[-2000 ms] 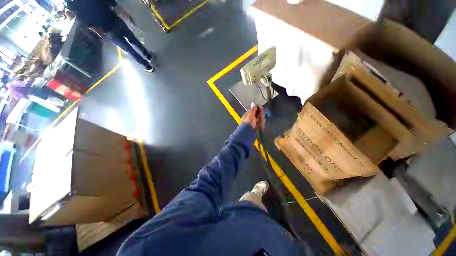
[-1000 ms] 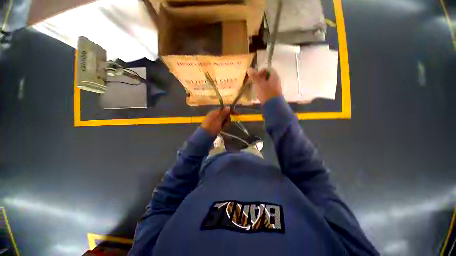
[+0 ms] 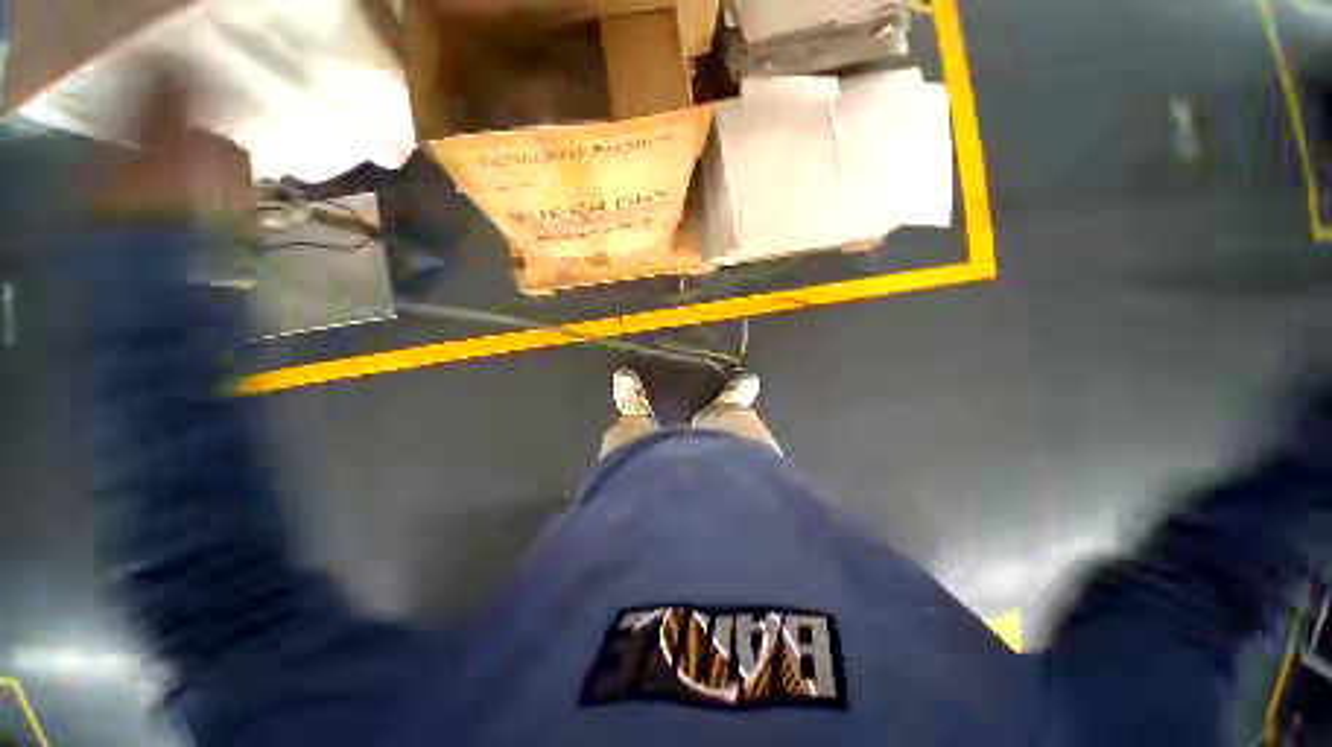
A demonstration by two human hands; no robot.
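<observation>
My left hand (image 3: pixel 168 161) is raised at the upper left and strongly blurred; what it holds cannot be told. My right hand is out of the picture past the right edge; only the blurred right sleeve shows. A thin greenish-grey strapping band or cord (image 3: pixel 584 337) runs low across the yellow line towards my feet; its ends are unclear. The open scrap carton (image 3: pixel 584 204) with orange-brown print stands at the top centre, its printed flap hanging towards me.
White sheets (image 3: pixel 827 168) lie in piles right of the carton, with a grey stack (image 3: pixel 823 44) behind. A flat grey plate (image 3: pixel 324 270) with a cable lies at the left. A yellow floor line (image 3: pixel 482 349) crosses in front of my shoes.
My hands were together in front of the carton with the strip; now they are spread wide apart, the left up and left, the right out of view. The carton sits slightly higher and further left.
</observation>
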